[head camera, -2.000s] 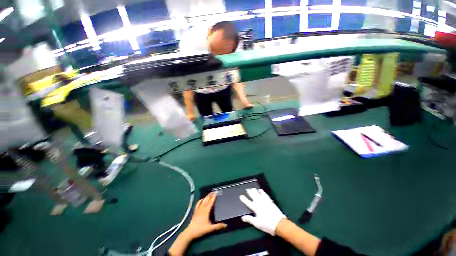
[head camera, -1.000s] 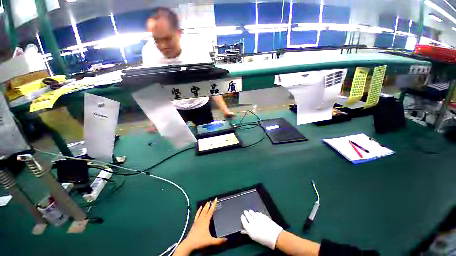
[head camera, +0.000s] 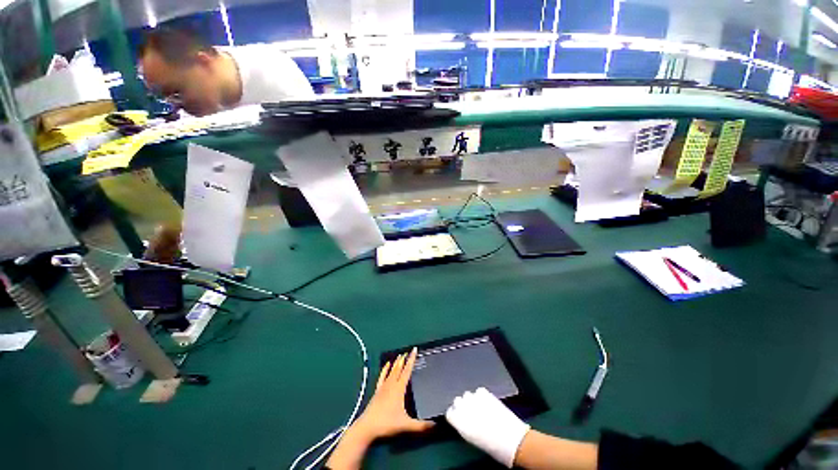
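A small black laptop (head camera: 528, 381) with a grey rectangle on top lies in front of me on the green bench mat. My left hand (head camera: 390, 404), bare, rests flat on its left edge with the fingers apart. My right hand (head camera: 485, 420), in a white glove, rests on the lower part of the grey rectangle with its fingers curled; whether it holds anything is hidden. A pen-shaped tool (head camera: 595, 381) with a black handle and thin pale end lies to the right.
A clipboard (head camera: 685, 274) with two pens lies at the right. A second unit (head camera: 418, 250) and a flat black laptop (head camera: 540, 233) lie at the far side. A white cable (head camera: 360, 344) curves at left, near spring-wrapped posts (head camera: 124, 317). A person (head camera: 216, 78) leans beyond the shelf.
The person across the bench has moved left and bends lower. My right hand's fingers, spread at first, are now curled. My left hand has stayed on the laptop's left edge.
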